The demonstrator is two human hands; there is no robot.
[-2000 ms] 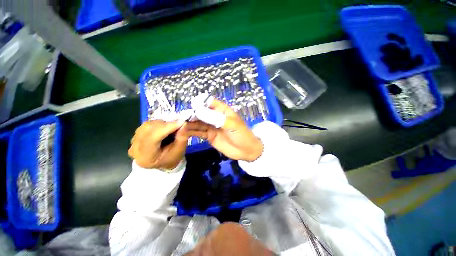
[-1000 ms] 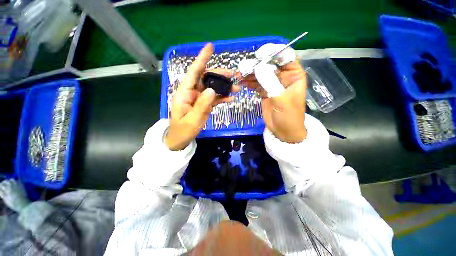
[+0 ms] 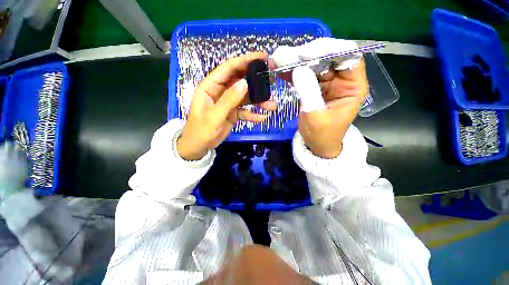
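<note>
My left hand (image 3: 220, 103) is shut on a matte black part (image 3: 258, 82), held upright between thumb and fingers. My right hand (image 3: 329, 92), with white coverings on several fingers, grips a thin silvery metal rod or tool (image 3: 346, 52); I cannot tell which. Its left end meets the upper right side of the black part, and its other end points to the right. Both hands are above the blue rod tray (image 3: 173, 106), which is filled with silvery rods. The blue black-parts tray (image 3: 254, 206), nearer me, holds a dark jumble.
A clear plastic box (image 3: 384, 89) lies right of the rod tray, partly behind my right hand. A thin black strip (image 3: 373, 142) lies below it. Other blue trays stand at left (image 3: 63, 111) and right (image 3: 441, 61). A blurred hand and sleeve of another person (image 3: 17, 189) show at lower left.
My hands had been close together, then apart with the black part tilted. Now the black part is upright and the rod or tool lies flatter against it. The view has shifted slightly.
</note>
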